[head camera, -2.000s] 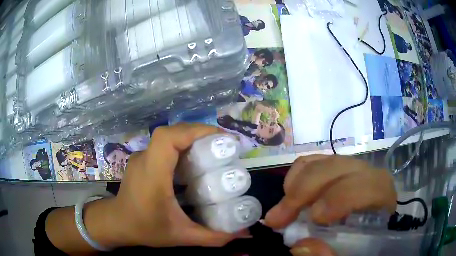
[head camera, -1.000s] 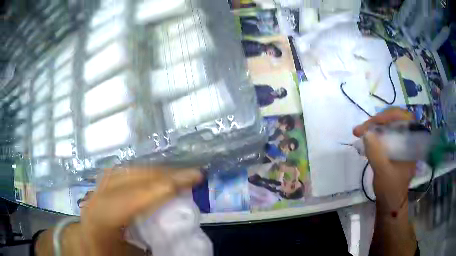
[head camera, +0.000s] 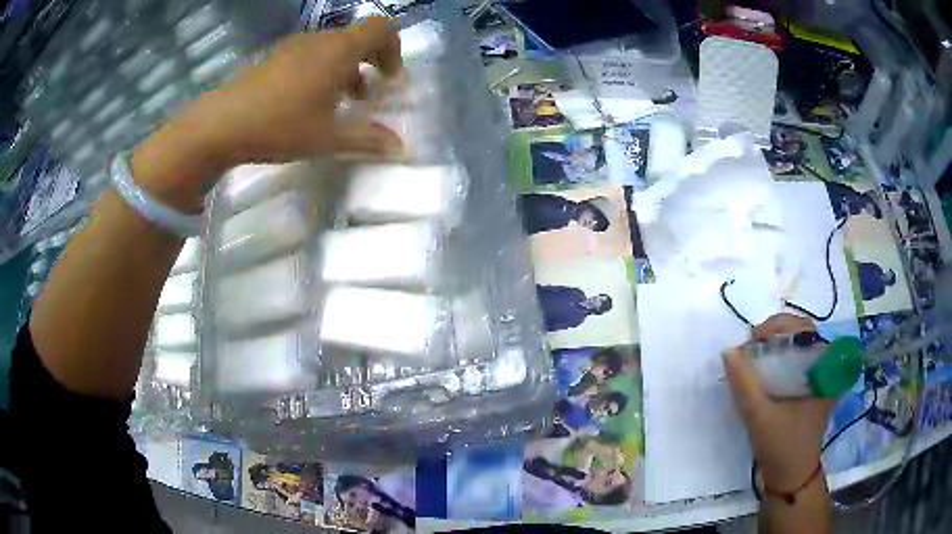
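Observation:
My left hand (head camera: 303, 99), blurred, is over the back part of the clear blister tray (head camera: 449, 402). Its fingers are spread around a white housing at the tray's back; whether they grip it cannot be told. Rows of white housings (head camera: 378, 256) lie in the tray's pockets. My right hand (head camera: 778, 417) is shut on the dispensing syringe (head camera: 781, 368), over the white paper sheet (head camera: 689, 417). The green cap (head camera: 836, 367) points right. The needle tip cannot be made out.
Crumpled white tissue (head camera: 720, 224) lies behind the syringe. A thin black cord (head camera: 832, 271) lies on the paper. A white textured pad (head camera: 737, 83) stands at the back right. More trays (head camera: 125, 73) are at the back left. Printed photos (head camera: 574, 313) cover the bench.
My left hand has moved from the front edge, where it held three stacked housings, up over the tray. My right hand has carried the syringe away from them onto the paper. The view has shifted.

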